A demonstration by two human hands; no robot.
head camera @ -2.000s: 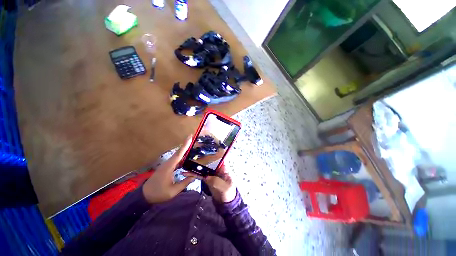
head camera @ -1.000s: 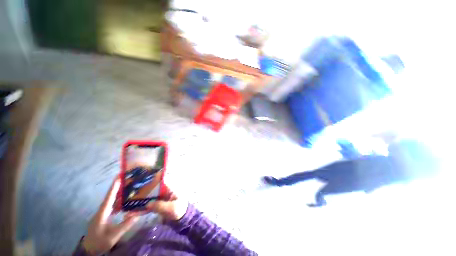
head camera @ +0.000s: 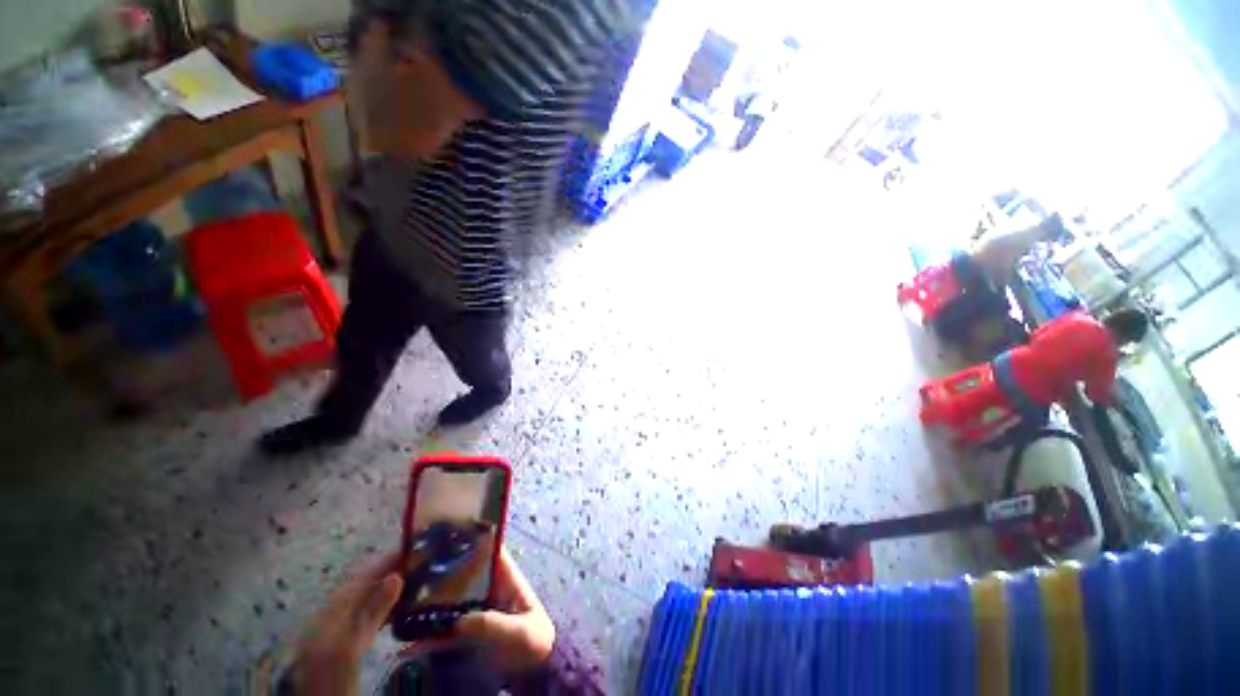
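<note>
A smartphone in a red case (head camera: 456,544) is held upright at the lower left of centre. Its lit screen shows dark items on a brown surface. My left hand (head camera: 348,623) holds the phone's left side and lower edge. My right hand (head camera: 511,623) holds its lower right side, with the thumb across the bottom. Both hands are bare, and the fingers behind the phone are hidden.
A person in a striped top (head camera: 503,177) stands close ahead. A red stool (head camera: 265,302) is by a wooden table (head camera: 204,142) at left. Stacked blue crates (head camera: 870,639) stand at lower right, with a red pallet jack (head camera: 789,562) behind. Seated people are at right.
The view has swung right, from the brown table to the open floor and the crate stack. The person in stripes is now close. Both hands still hold the phone.
</note>
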